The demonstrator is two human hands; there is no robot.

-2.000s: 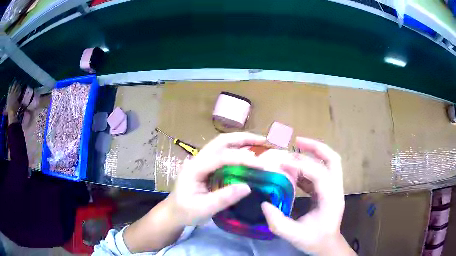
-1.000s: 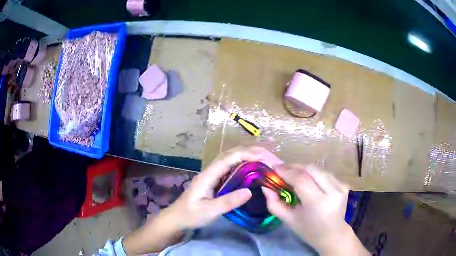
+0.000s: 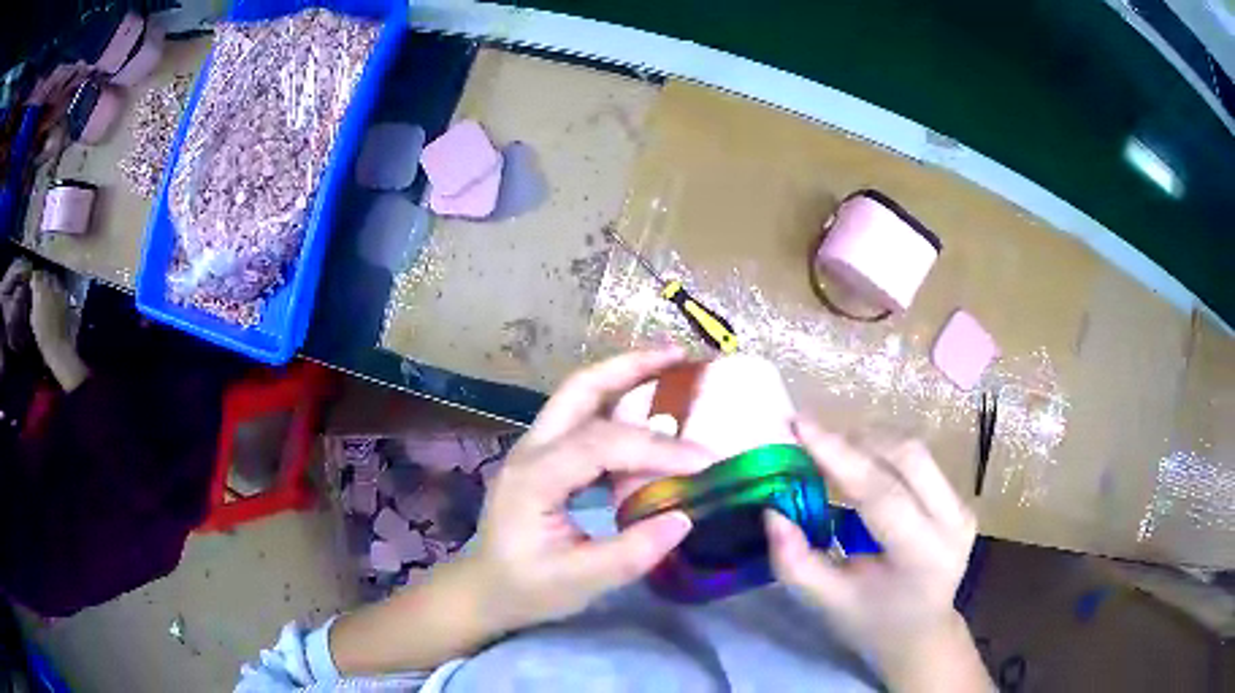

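A pink case body (image 3: 738, 404) with an iridescent end frame (image 3: 759, 474) is held in front of my body, its framed end towards me. A brown strap (image 3: 677, 393) shows on its upper left side. My left hand (image 3: 582, 474) grips the case from the left, thumb on the frame's edge. My right hand (image 3: 874, 542) holds the frame's right side, fingers on top and thumb at the dark end face (image 3: 725, 535). The fingers hide parts of the frame.
Yellow-and-black screwdriver (image 3: 700, 317), pink case (image 3: 878, 253), pink panel (image 3: 964, 348) and tweezers (image 3: 986, 443) lie on the bench. Left are stacked pink panels (image 3: 463, 169), grey panels (image 3: 390, 156), a blue tray (image 3: 301, 291), red stool (image 3: 257, 508) and another worker's hands (image 3: 52, 322).
The view has swung so the bench things sit differently. Between my hands, the case has tilted, and more of its pink side and the brown strap now show.
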